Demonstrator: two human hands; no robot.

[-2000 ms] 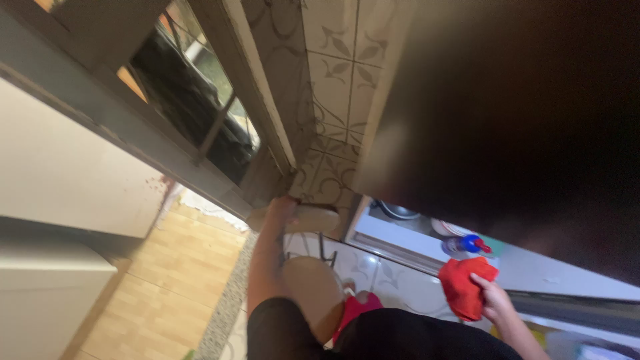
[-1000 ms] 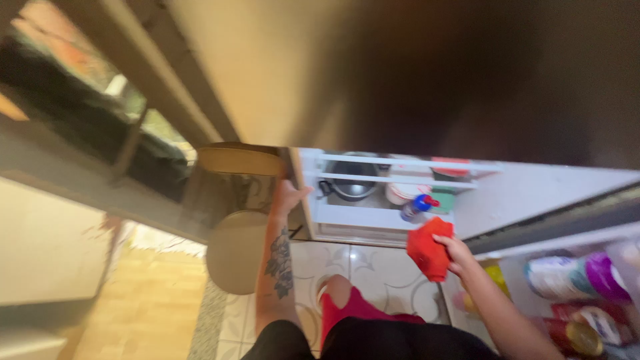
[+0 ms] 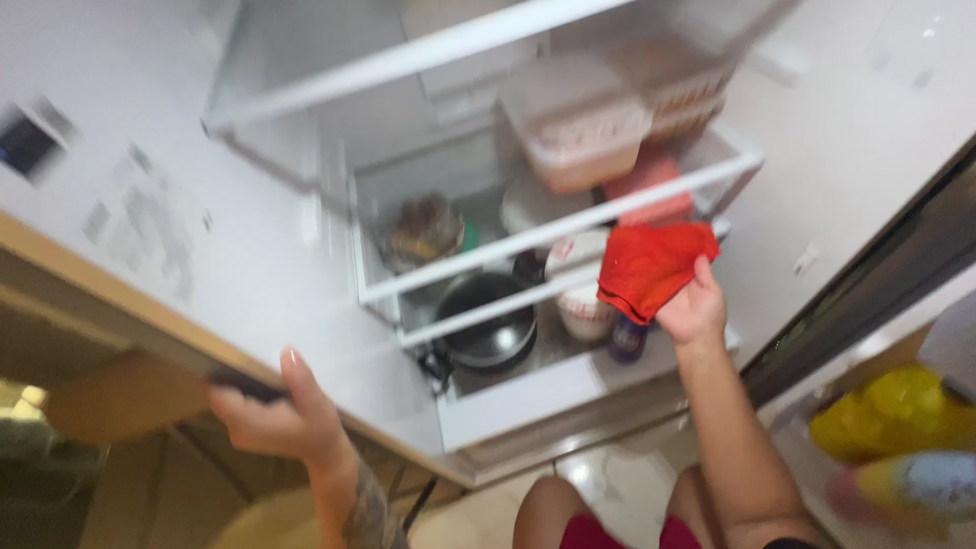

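Note:
My right hand [image 3: 694, 305] holds a red cloth [image 3: 654, 267] in front of the shelves of an open refrigerator. Just below the cloth, a blue bottle [image 3: 628, 340] stands at the front of the bottom level, partly covered by it. My left hand [image 3: 278, 412] is at the fridge's left side edge, thumb raised and fingers apart; whether it touches the edge is blurred. Between the hands, a dark cooking pot [image 3: 488, 320] sits low in the fridge beside a white tub [image 3: 585, 309].
A glass shelf [image 3: 427, 61] with a white front rim crosses above. Further in are a plastic food container [image 3: 579, 130], a red container [image 3: 652, 187] and a bagged item [image 3: 423, 229]. The door at right holds a yellow bag [image 3: 892, 412] and bottles. Round stool seats stand at lower left.
The view has moved in close to the fridge, whose interior now shows widely. The red cloth has stayed in my right hand and now hangs before the shelves, over the blue bottle's top.

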